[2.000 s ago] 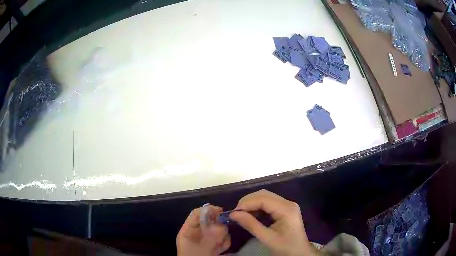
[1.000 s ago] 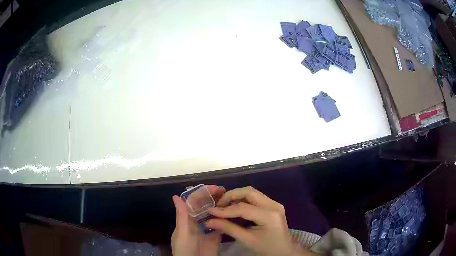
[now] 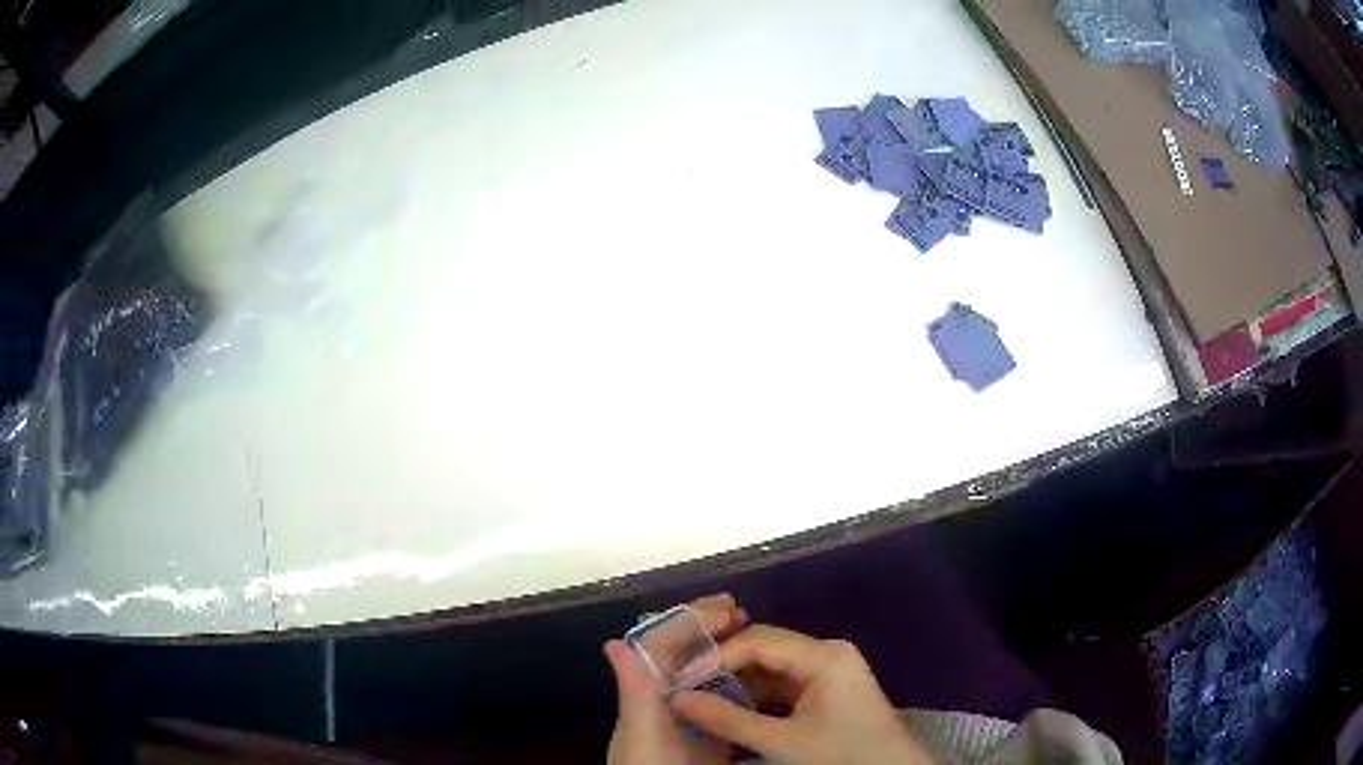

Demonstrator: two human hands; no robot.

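A small clear plastic case [image 3: 676, 647] with its lid raised is held in front of me below the table edge. My left hand [image 3: 652, 714] holds the case from the left and below. My right hand [image 3: 815, 691] is at the case's lower part, its fingertips over a blue-purple piece [image 3: 724, 689] that is partly hidden. Whether the piece lies fully inside cannot be told. A heap of purple-blue squares [image 3: 934, 168] lies at the right of the white surface. A few more squares [image 3: 972, 347] lie apart, nearer me.
A bag of dark parts [image 3: 127, 351] is at the table's left end. Brown cardboard [image 3: 1144, 224] at right bears clear bags [image 3: 1229, 82], a white strip [image 3: 1176, 162] and a small dark piece [image 3: 1217, 174]. Filled cases [image 3: 1248, 643] are massed low at right.
The blue-purple piece, earlier between my hands, is now at the case's lower part under my right fingers. The case's open lid now faces up. The view has shifted.
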